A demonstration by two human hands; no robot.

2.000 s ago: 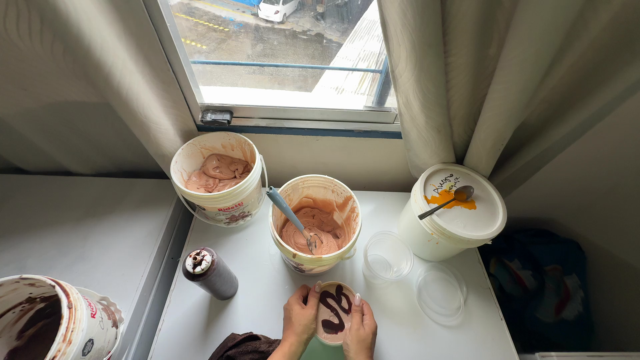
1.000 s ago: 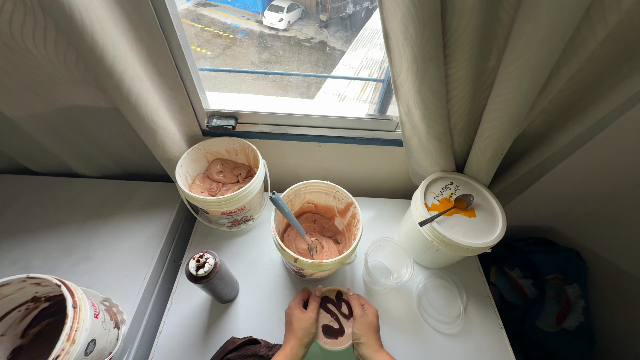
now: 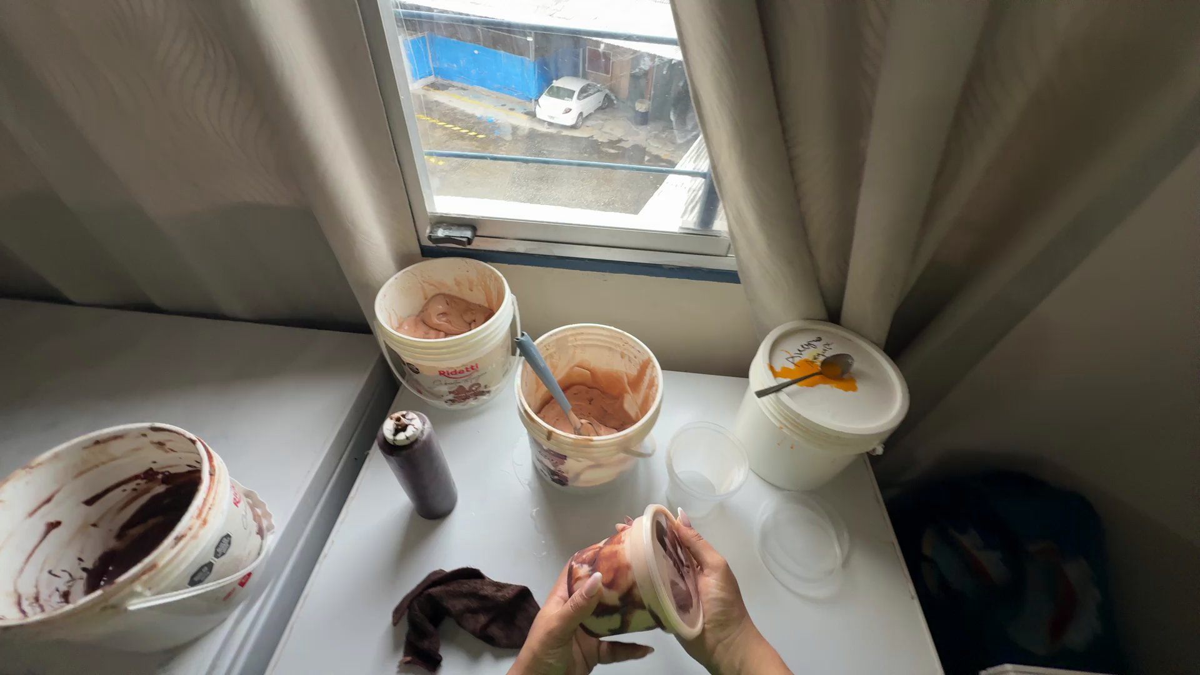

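Observation:
Near the table's front, a clear plastic tub [image 3: 614, 586] with marbled pink, brown and pale green contents lies tilted on its side between my hands. My left hand [image 3: 567, 623] grips its body, while my right hand [image 3: 717, 600] holds the rim and lid side, which faces right. Behind it stands a white bucket [image 3: 589, 459] of pinkish-brown cream with a blue-handled utensil [image 3: 548, 375] in it. To the right are an empty clear plastic cup [image 3: 705, 469] and a clear round lid [image 3: 803, 544]. A squeeze bottle [image 3: 419, 469] of dark sauce stands at the left.
A dark brown cloth [image 3: 469, 609] lies left of my hands. Another cream bucket [image 3: 450, 370] stands at the back left, a lidded white bucket [image 3: 806, 459] with a metal spoon [image 3: 806, 375] on top at the right. A chocolate-smeared bucket [image 3: 178, 600] sits on the left surface.
The tub was upright with dark swirls facing up; now it is lifted and turned sideways in my hands. The view has shifted, showing more of the cloth.

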